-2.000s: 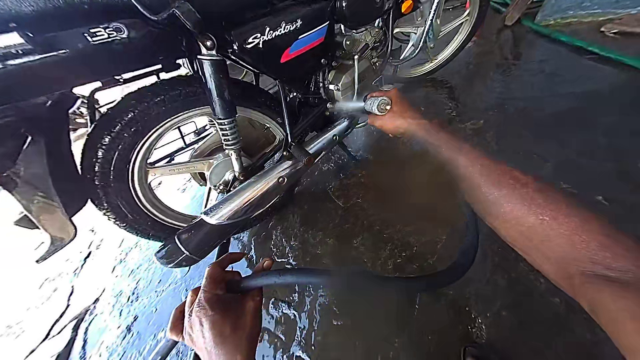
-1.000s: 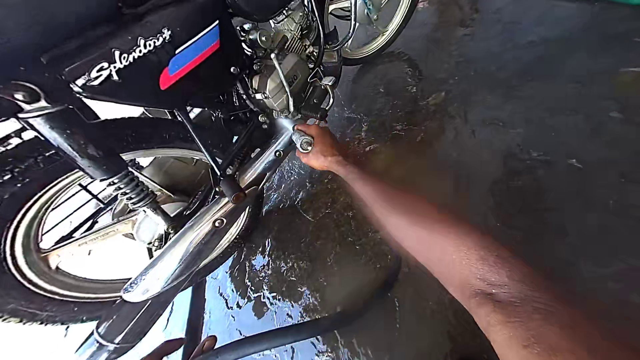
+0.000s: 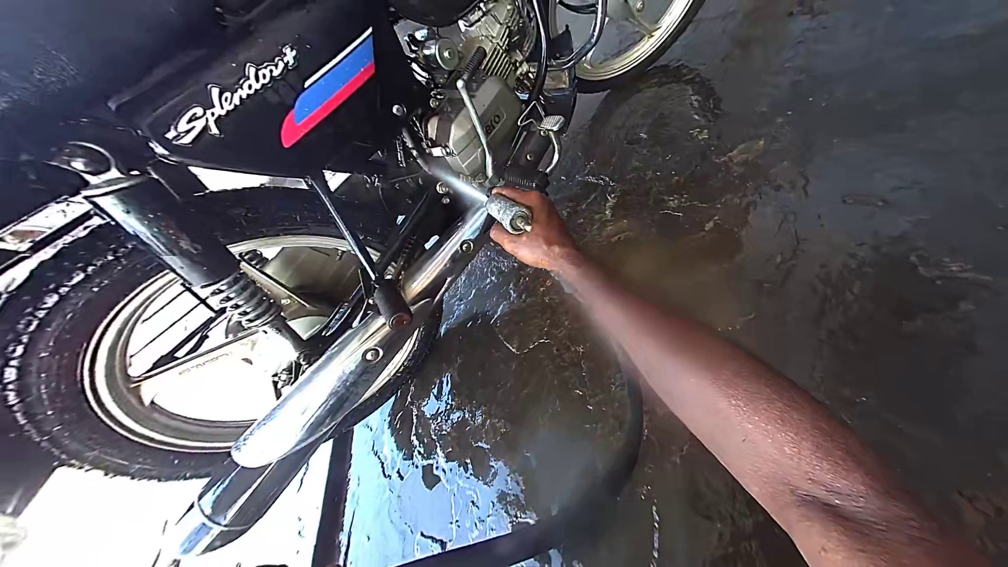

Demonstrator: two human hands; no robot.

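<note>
My right hand [image 3: 539, 236] grips a metal spray nozzle [image 3: 509, 213] beside the motorcycle's engine [image 3: 476, 126]. A jet of water [image 3: 457, 185] leaves the nozzle toward the lower engine and frame. Just below the hand runs the chrome exhaust silencer [image 3: 315, 402], slanting down to the left. The black side panel [image 3: 236, 118] bears lettering and a blue and red stripe. A dark hose [image 3: 622, 465] curves from under my forearm to the bottom edge. My left hand is out of view.
The rear wheel [image 3: 102, 378] and its shock absorber [image 3: 173, 228] fill the left side. A footpeg [image 3: 390, 305] juts out over the silencer. The front wheel [image 3: 661, 39] shows at the top. Wet, reflective floor [image 3: 827, 197] spreads to the right.
The view has moved in on the engine side. My left hand, on the hose in the earlier frames, has left the view. My right hand still holds the spraying nozzle.
</note>
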